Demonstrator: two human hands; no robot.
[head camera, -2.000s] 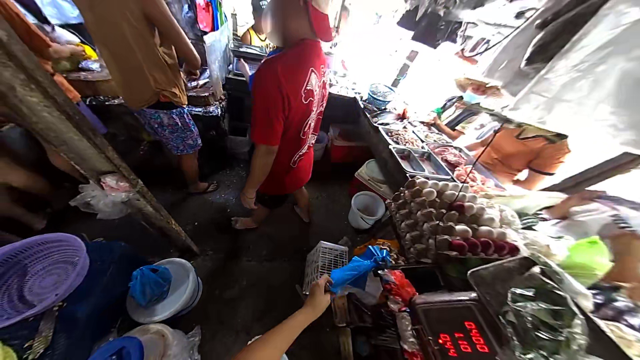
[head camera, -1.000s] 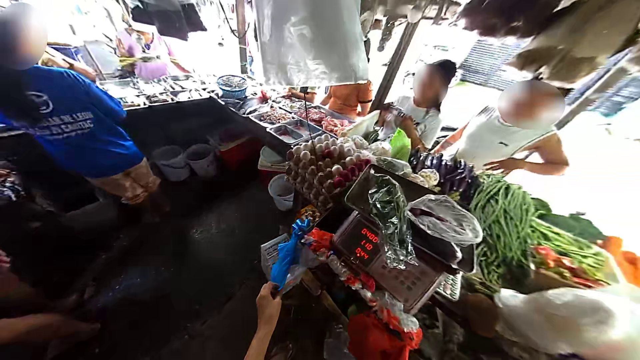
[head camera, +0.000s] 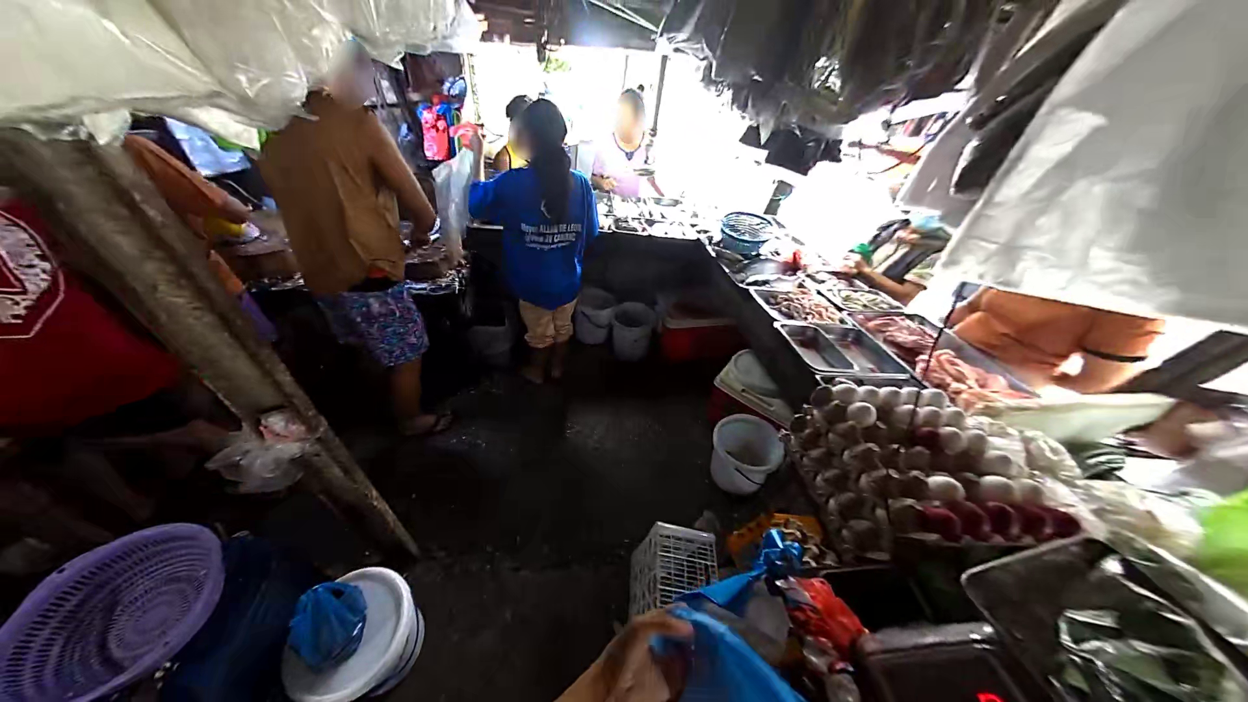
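At the bottom centre, my left hand has its fingers closed on blue plastic bags. The bags run up to a bunched blue knot beside red plastic bags. A white plastic crate stands just beyond the hand. To the right is a digital scale, partly cut off by the frame edge. Behind the scale, stacked trays hold white and reddish-purple eggs. My right hand is not in view.
A slanted post, purple basket and lidded white bucket are on the left. A white pail is ahead. Metal trays and meat line the counter. A person in a blue shirt and others stand farther off.
The view has swung left since one second ago. My left hand still grips the blue plastic. The person in red, at the centre two seconds ago, is now at the left edge.
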